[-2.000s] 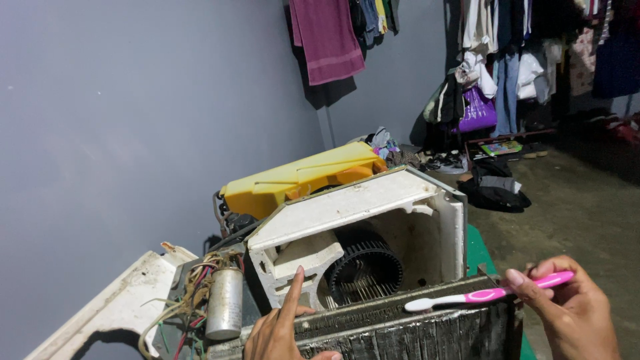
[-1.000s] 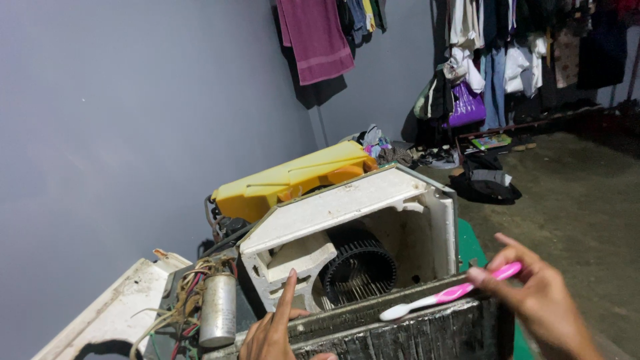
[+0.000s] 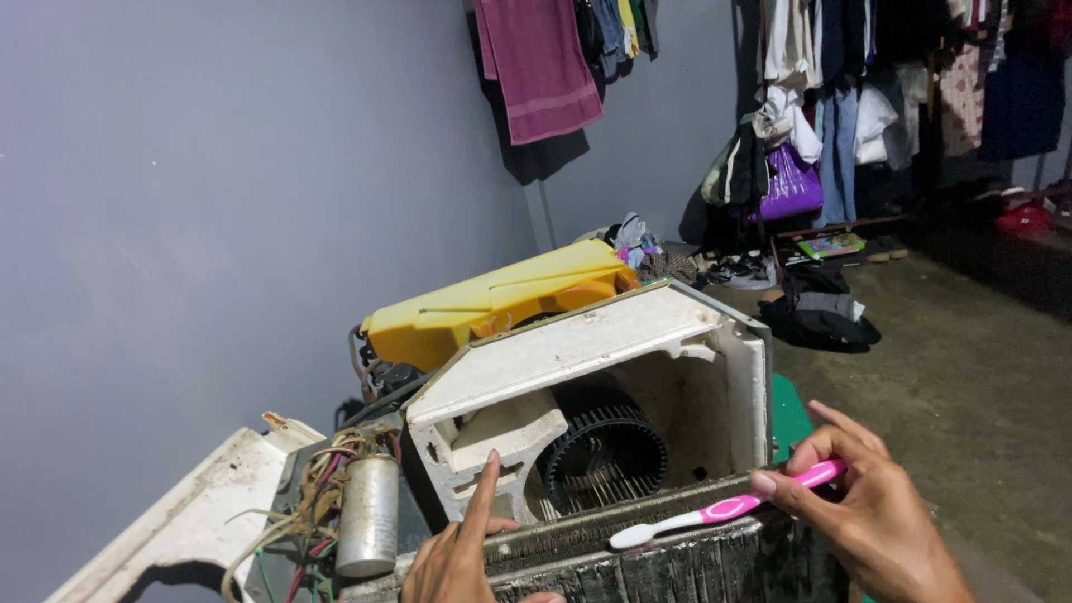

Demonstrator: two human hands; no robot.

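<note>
A pink and white toothbrush (image 3: 729,507) is pinched between the thumb and fingers of my right hand (image 3: 863,494). Its white head lies over the top edge of a dirty finned coil (image 3: 670,565), part of an opened air conditioner. My left hand (image 3: 456,557) rests at the coil's left part, index finger pointing up, with nothing seen in its grip; its lower part is cut off by the frame. Behind the coil, a black blower wheel (image 3: 607,461) sits inside the white foam housing (image 3: 569,360). A silver cylindrical capacitor (image 3: 368,515) stands left of my left hand among tangled wires (image 3: 314,502).
A dirty white panel (image 3: 184,511) leans at the lower left. Behind the housing is a yellow plastic body (image 3: 494,301), near the grey wall. A green surface (image 3: 787,410) shows at the right. A black bag (image 3: 821,314) lies on the floor beyond, below hanging clothes.
The toothbrush and my right hand have shifted a little along the coil's top edge between frames. My left hand stays at the coil's left part.
</note>
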